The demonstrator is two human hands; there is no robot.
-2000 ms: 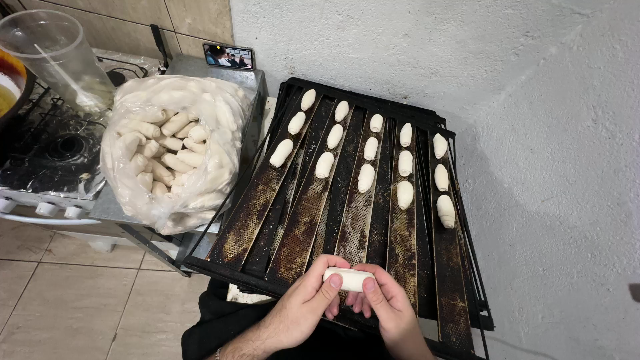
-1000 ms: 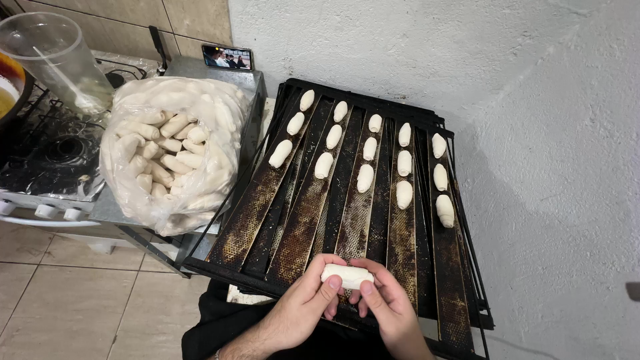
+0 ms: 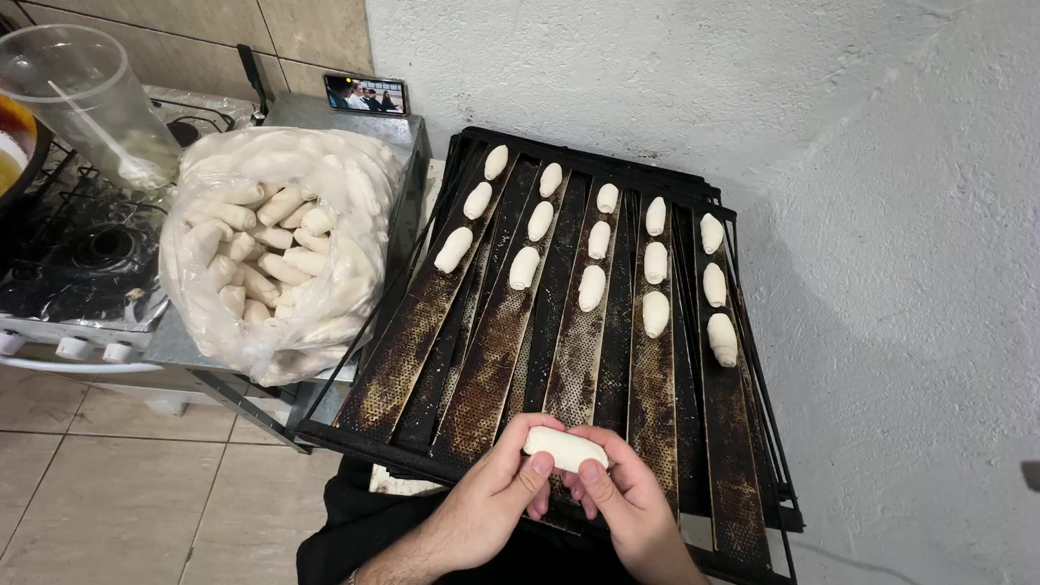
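A rolled piece of white dough (image 3: 565, 449) is held level between my left hand (image 3: 496, 496) and my right hand (image 3: 630, 491), over the near edge of a dark perforated baking tray (image 3: 496, 357). Thumbs press its near side and the fingers curl around its ends. On the tray's five channels lie rows of similar dough rolls (image 3: 591, 288), three in each, grouped toward the far end. To the left, a clear plastic bag (image 3: 357, 211) stands open, filled with many more rolls (image 3: 284, 205).
The bag rests on a metal table (image 3: 175, 341). Behind it a phone (image 3: 366, 95) leans upright. A stove (image 3: 73, 268) at the left carries a clear plastic container (image 3: 89, 97) with a white utensil and part of a pan (image 3: 18, 150). A rough grey wall (image 3: 877, 244) borders the tray behind and at right.
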